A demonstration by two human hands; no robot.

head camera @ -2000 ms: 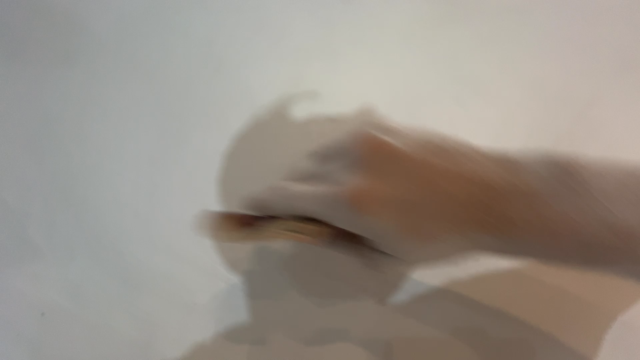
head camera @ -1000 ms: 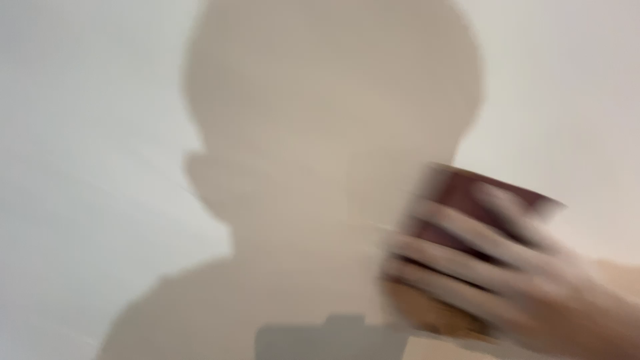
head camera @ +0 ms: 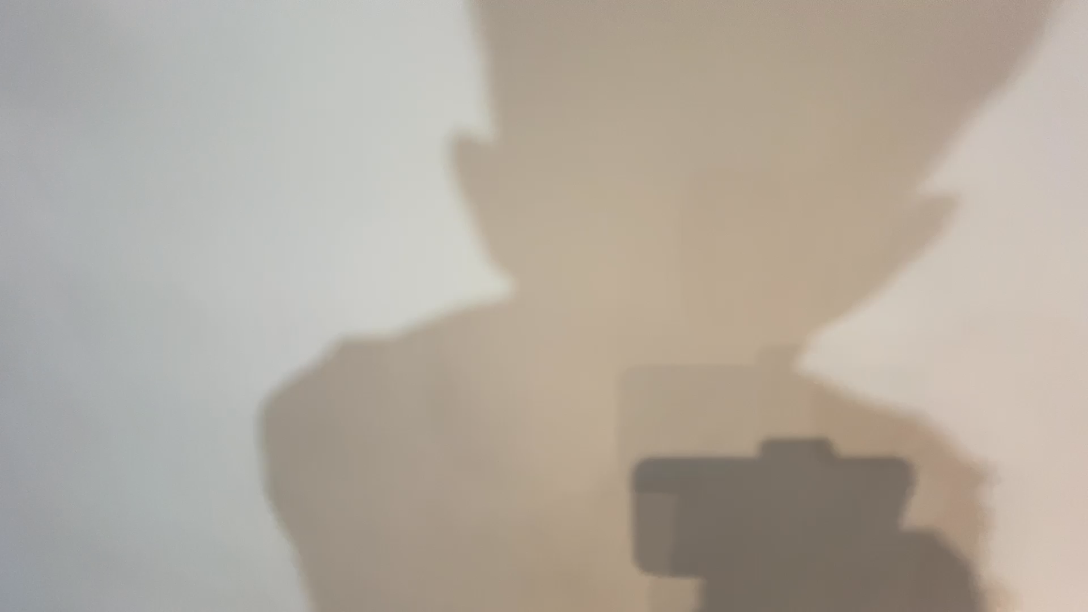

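Note:
Neither my left hand nor my right hand shows in the head view, so what they hold or touch is hidden. A pale, smooth wall-like surface (head camera: pixel 212 212) fills the view. On it falls the large soft shadow of a person's head and shoulders (head camera: pixel 527 408). A darker shadow with a boxy, round-cornered outline (head camera: pixel 782 501) overlaps its lower right part.
The pale surface reaches every edge of the view, greyer at the left and pinker at the right. No container, tool or edge is visible.
The hand holding a dark reddish-brown object at the lower right one second ago has gone out of view. The head-and-shoulders shadow is now larger in the picture.

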